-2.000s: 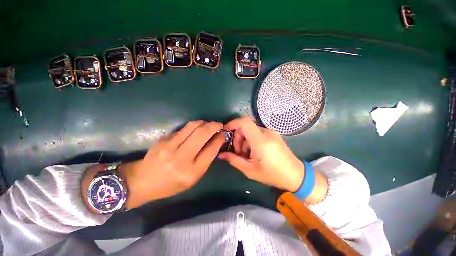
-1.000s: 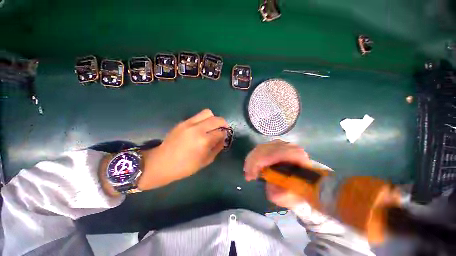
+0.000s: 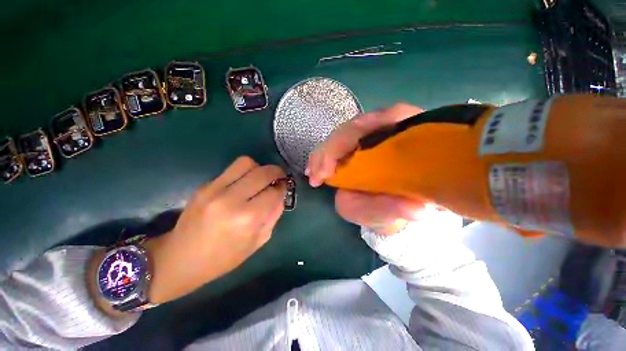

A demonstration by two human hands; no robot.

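My left hand [image 3: 230, 216] pinches a small watch case [image 3: 290, 193] on edge between its fingertips, left of centre; the fingers hide part of it. My right hand [image 3: 364, 164] is wrapped around a large orange electric screwdriver [image 3: 425, 161], whose body reaches out to the right edge. Its tip is not clearly visible; it lies near the round screw tray [image 3: 305, 113], whose dimpled surface is covered with tiny screws. The right hand overlaps the tray's lower right rim. The tip does not visibly touch the watch case.
Several open watch cases [image 3: 104, 111] stand in a curved row at the upper left. One more case [image 3: 246, 88] lies apart, left of the tray. Thin silver tweezers [image 3: 360, 53] lie beyond the tray. Black ribbed trays [image 3: 576, 51] are at the upper right. A blue object [image 3: 552, 315] is at the lower right.
My right hand has left the watch case, taken hold of the orange screwdriver and swung it up beside the tray. My left hand still holds the case. The view has shifted.
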